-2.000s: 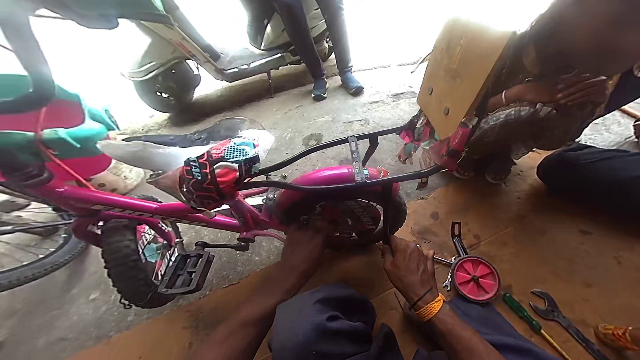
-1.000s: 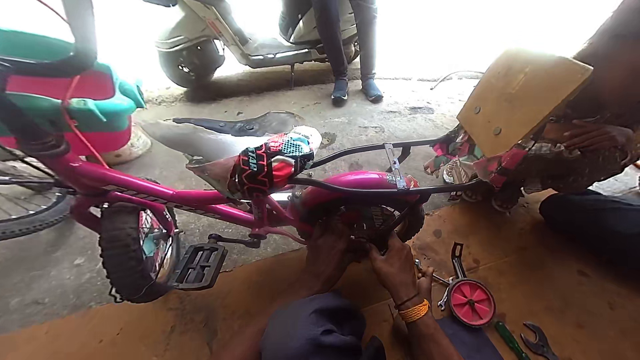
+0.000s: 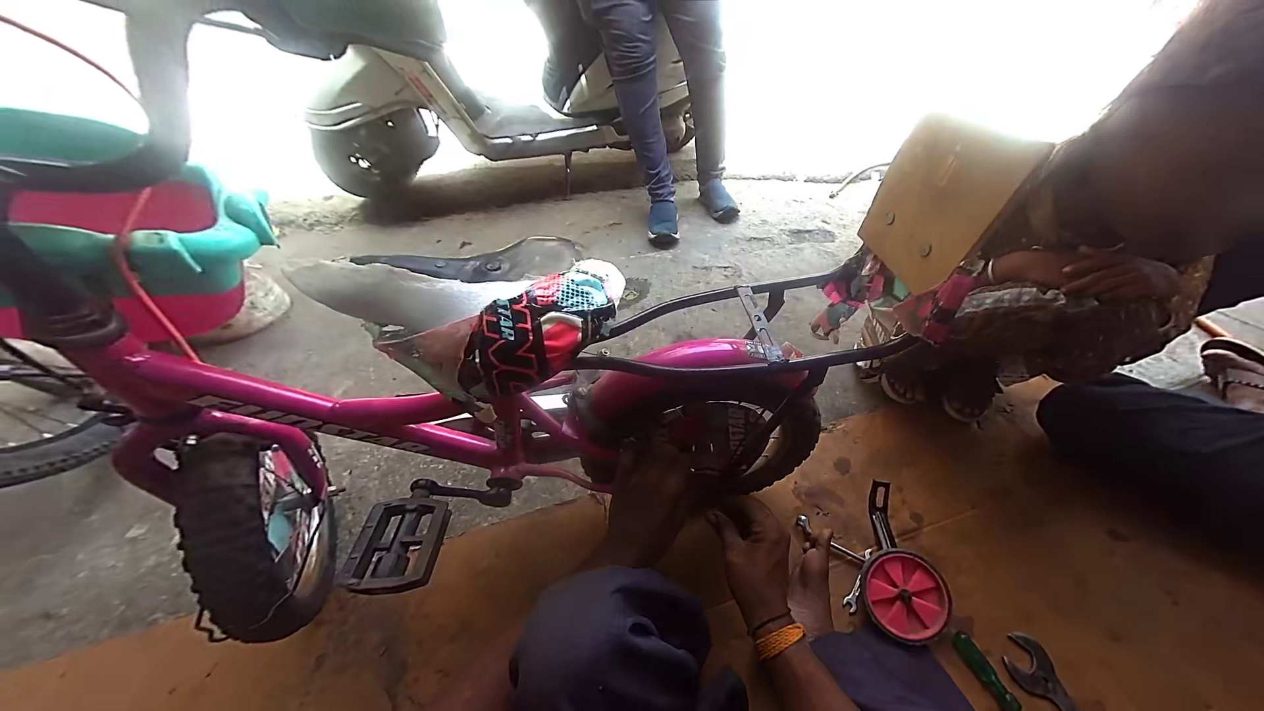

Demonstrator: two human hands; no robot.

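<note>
A pink child's bicycle (image 3: 346,410) stands across the view with its rear wheel (image 3: 780,444) by my hands. My left hand (image 3: 652,489) reaches in at the near side of the wheel, its fingers hidden in shadow. Just right of it, my right hand (image 3: 755,553), with an orange band at the wrist, is raised to the lower wheel rim; whether it grips anything is unclear. A black tubular carrier frame (image 3: 681,367) runs over the pink rear mudguard (image 3: 691,355). Lower left is a black pedal (image 3: 400,543). A training wheel with pink spokes (image 3: 906,595) lies right of my right hand.
Spanners (image 3: 851,592), a green-handled tool (image 3: 983,671) and an open-ended wrench (image 3: 1039,671) lie on the brown sheet (image 3: 1116,592). A padded seat with a tan board (image 3: 953,202) is at the carrier's far end, beside a person. Another person's legs (image 3: 642,109) stand before a scooter (image 3: 370,118).
The view has shifted, bringing the bicycle and training wheel to other places in the frame. My right hand, earlier at a dark upright bar beside the wheel, is now lower, below the wheel's edge.
</note>
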